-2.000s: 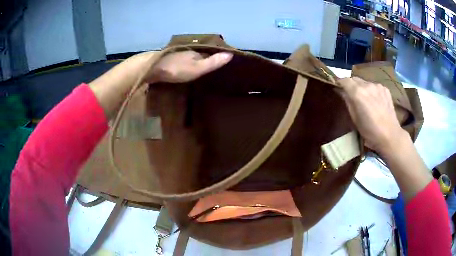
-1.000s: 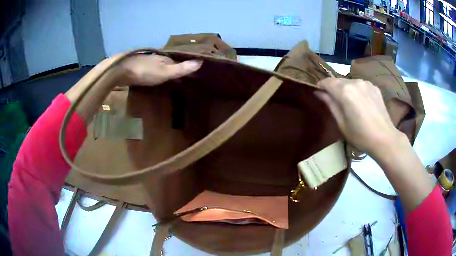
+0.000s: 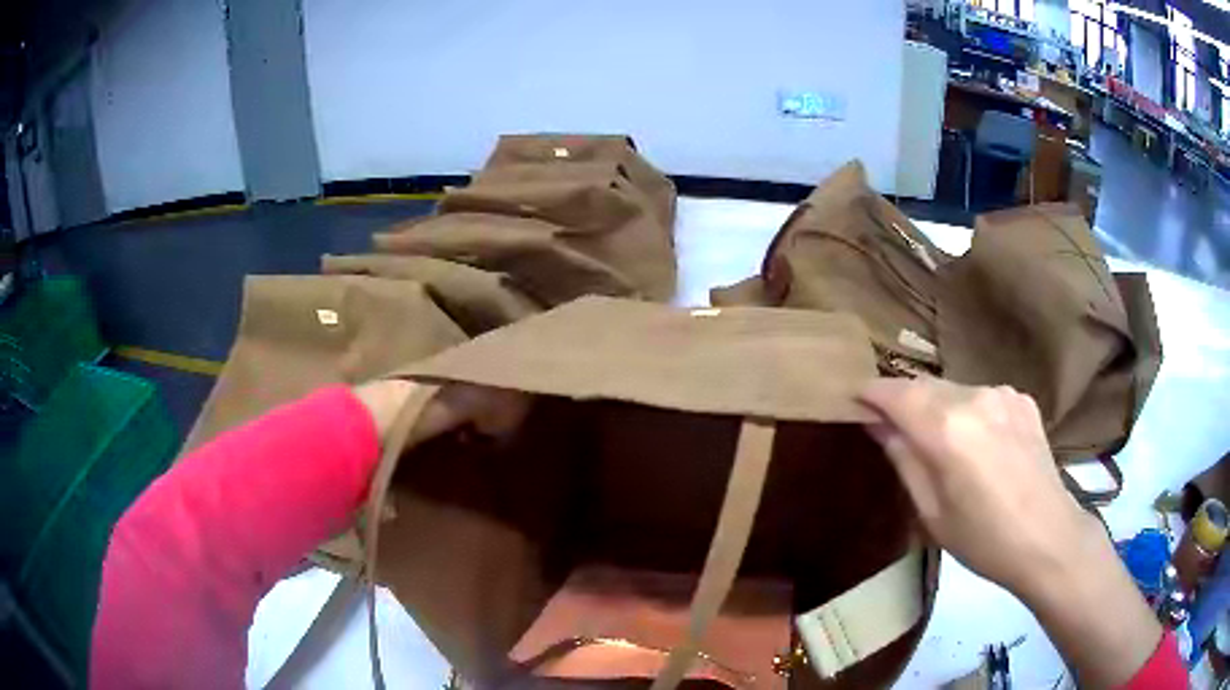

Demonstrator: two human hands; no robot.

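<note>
The brown tote bag lies nearest me with its dark opening facing me. Its far rim is folded over, showing the outer side with a small pale logo plate. My left hand is partly inside the opening at the left rim, its fingers mostly hidden. My right hand pinches the rim at the right. A brown handle hangs across the opening. Inside show the orange pocket with a gold zip line and a pale webbing tab with a gold snap hook, partly cut off below.
More brown bags are lined up behind at left, and others stand at right on the white worktable. Dark snips and a yellow-topped jar are at lower right. Green crates stand at left.
The bag's far rim has come down and towards me, so its outer side and logo plate now show. Both hands moved lower with it. The bags behind came into fuller view.
</note>
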